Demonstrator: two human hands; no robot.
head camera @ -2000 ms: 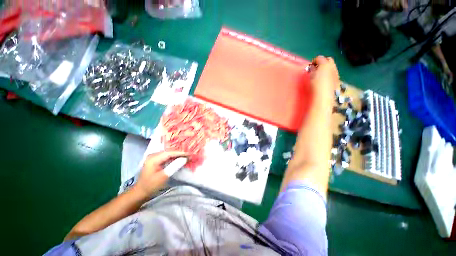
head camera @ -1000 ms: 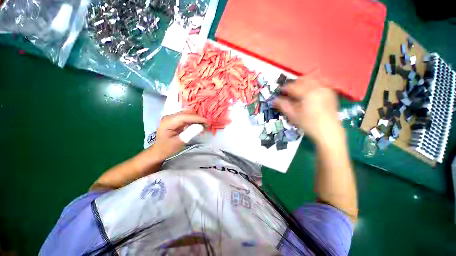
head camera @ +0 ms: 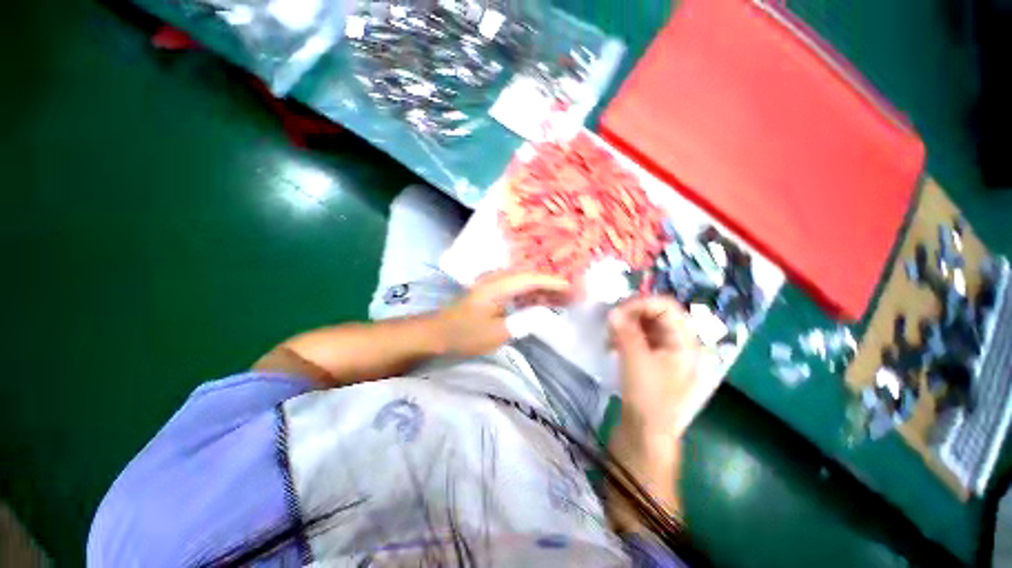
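Note:
A loose pile of red strips (head camera: 577,208) lies on the white board (head camera: 472,250), with dark square pads (head camera: 727,272) piled to its right. My left hand (head camera: 494,311) is at the near edge of the strips, fingers curled, with a white patch at its thumb. My right hand (head camera: 655,338) is just below the pads, fingertips pinched together and facing my left hand. The hands are apart. The image is blurred, and I cannot tell whether either hand holds a small piece.
A large red tray (head camera: 766,144) lies beyond the board. Metal parts (head camera: 427,67) sit on clear plastic at the upper left. Clear bits (head camera: 816,353) lie right of the board. More dark pads lie on brown cardboard (head camera: 882,333), beside a white ridged tray (head camera: 985,388).
The view has turned and shifted. My right hand has moved from the red tray's far edge, over the dark pads, to near my left hand, which stays by the strips.

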